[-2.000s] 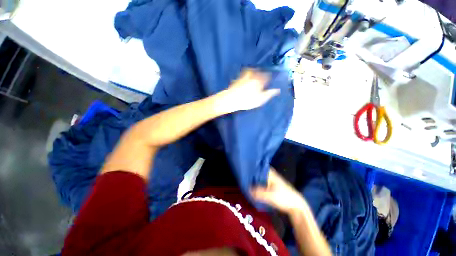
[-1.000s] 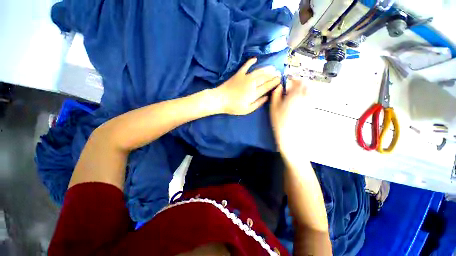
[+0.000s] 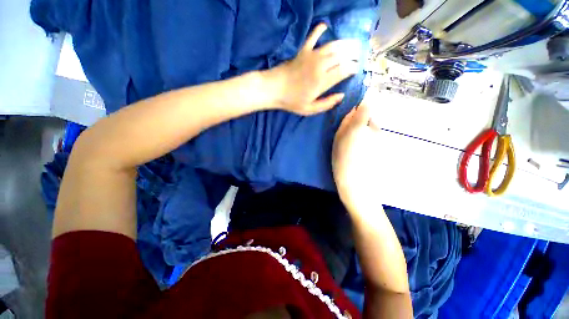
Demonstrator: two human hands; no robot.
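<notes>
The blue garment piece (image 3: 187, 56) lies gathered over the white machine table (image 3: 424, 162), its right edge beside the presser foot area (image 3: 380, 76). My left hand (image 3: 315, 75) lies on the cloth with spread fingers, palm down, its fingertips close to the needle area. My right hand (image 3: 357, 134) is at the cloth's right edge, nearer to me, with its fingertips closed on that edge. The needle itself cannot be made out. The sewing machine head (image 3: 499, 31) is at the upper right, with a dark ribbed knob (image 3: 443, 84) on it.
Scissors (image 3: 485, 163) with one red and one yellow handle lie right of the machine. Blue garment bundles hang below the table at left (image 3: 181, 218) and right (image 3: 430, 255). A bright blue crate (image 3: 499, 274) is at the lower right.
The garment, pulled toward my lap at first, now lies at the needle area with both hands on it. Since one second ago my left hand has moved slightly up and spread its fingers.
</notes>
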